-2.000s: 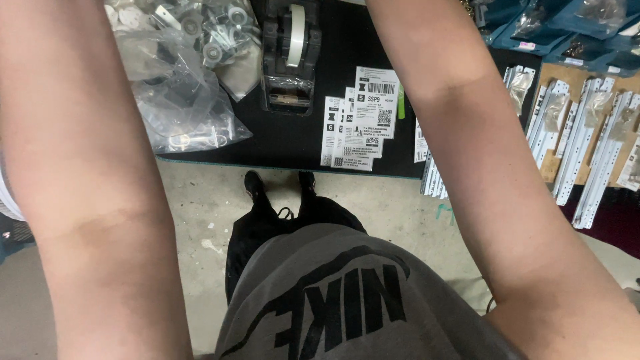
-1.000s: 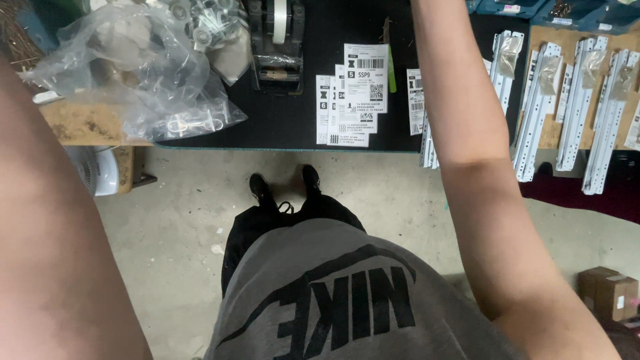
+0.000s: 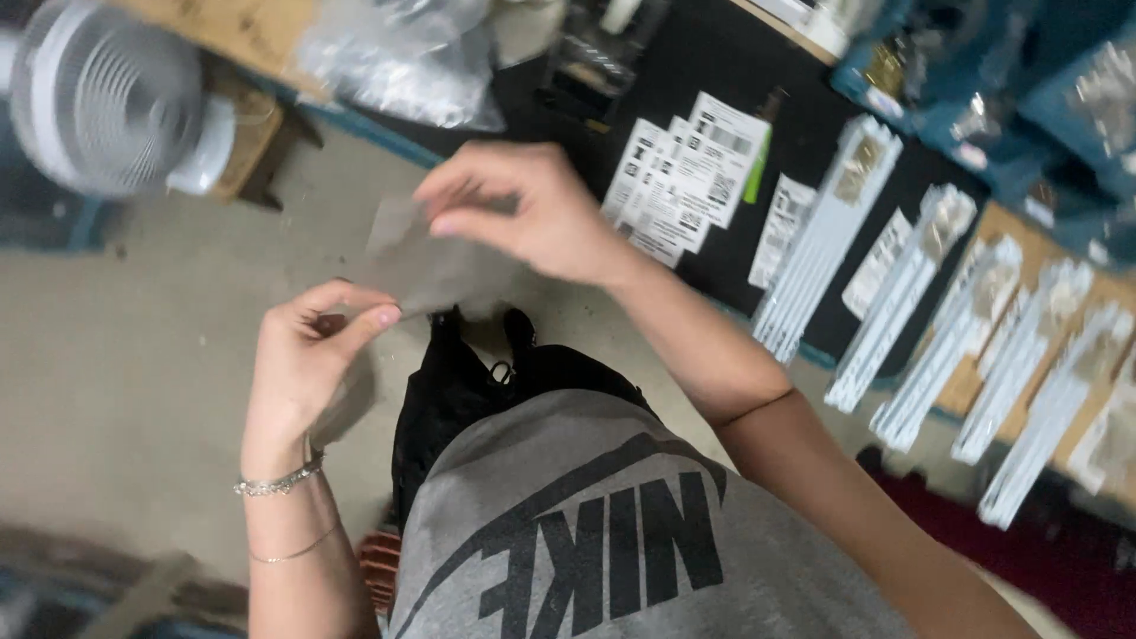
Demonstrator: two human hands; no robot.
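Between my hands a thin, see-through plastic bag or sheet [image 3: 444, 262] hangs over the floor, blurred. My left hand [image 3: 328, 342], with a bracelet at the wrist, pinches its lower left edge between thumb and fingers. My right hand [image 3: 519, 209] is higher up, thumb and fingertips close together at the upper edge of the plastic; the exact grip is blurred. Printed labels [image 3: 688, 173] with barcodes lie overlapped on the black table top, to the right of my right hand. Beyond them lie bundles of pale metal drawer slides [image 3: 825, 240], each with a small bag of hardware.
A bulging clear plastic bag [image 3: 413, 62] and a tape dispenser [image 3: 603, 53] stand at the table's far side. Blue bins [image 3: 994, 98] hold small hardware at the upper right. A round fan [image 3: 111, 98] is at the upper left. The table's blue edge [image 3: 382, 138] runs above the floor.
Both hands have come into view with the thin plastic between them; earlier they were beyond the frame. The view has turned, now showing more of the floor at left.
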